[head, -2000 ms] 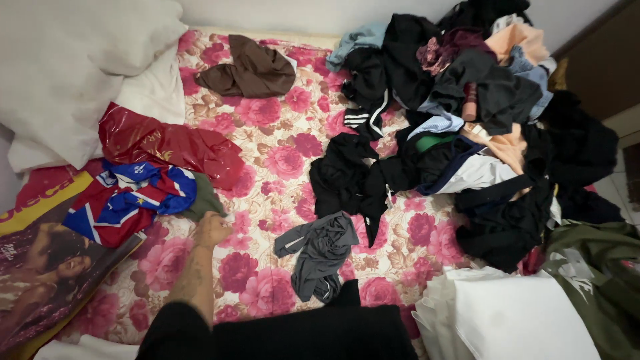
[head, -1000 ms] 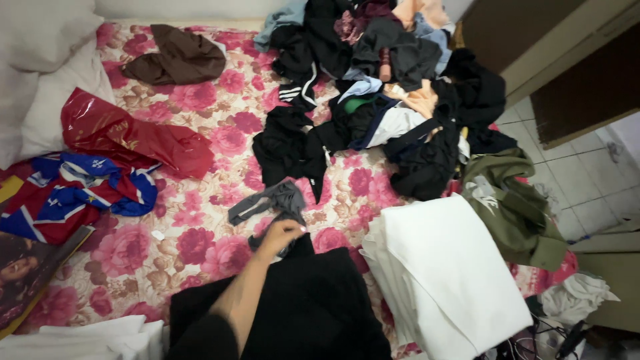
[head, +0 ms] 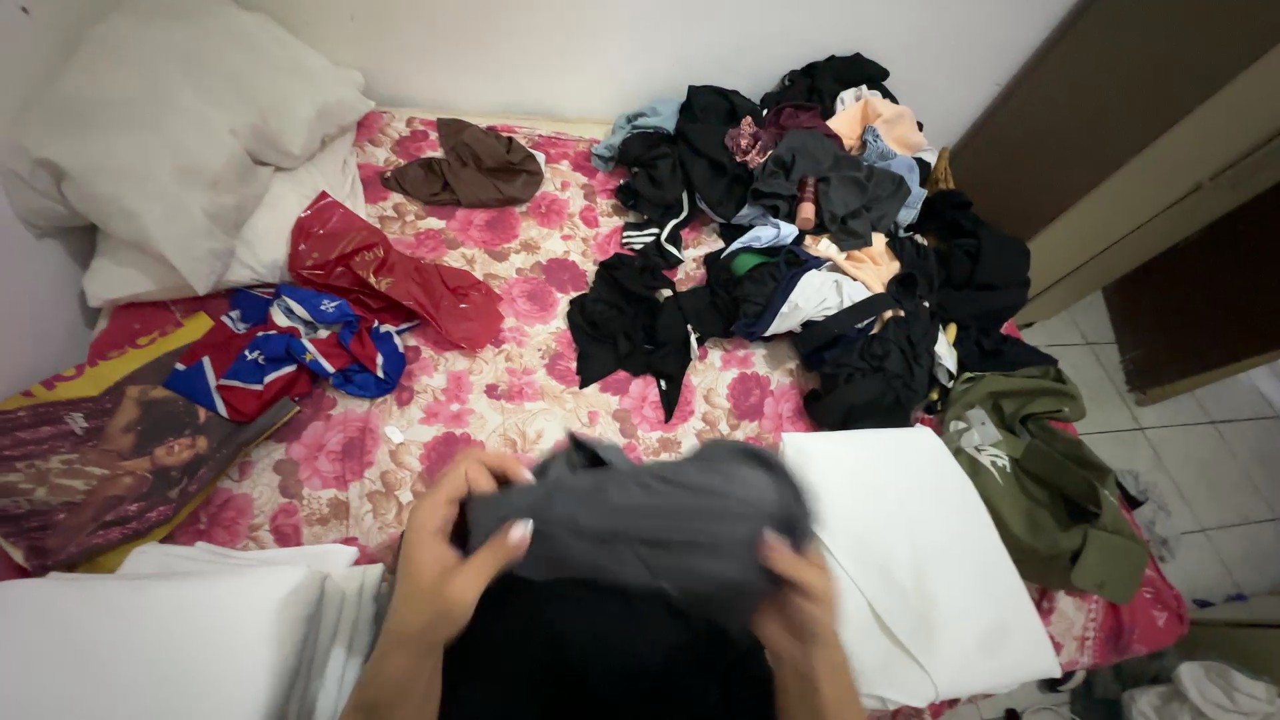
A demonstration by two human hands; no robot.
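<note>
A dark grey cloth garment (head: 640,510), blurred by motion, is stretched between my two hands at the lower middle. My left hand (head: 465,540) grips its left end, thumb on top. At its right end, my right hand (head: 800,595) holds the edge, also blurred. Black cloth (head: 600,650) lies directly beneath the garment, close to my body. Beyond my hands is the floral bed cover (head: 530,400).
Mixed clothes (head: 840,230) are heaped at the back right. Folded white cloths (head: 910,560) lie right, more white stacks (head: 150,630) left. An olive garment (head: 1040,480), red plastic bag (head: 390,270), red-blue garment (head: 300,350), brown cloth (head: 470,165), printed bag (head: 110,460) and pillow (head: 190,130) surround them.
The dark grey garment lay on the bed cover; now it is lifted between both my hands. The olive garment and the heap remain where they were. The view has shifted.
</note>
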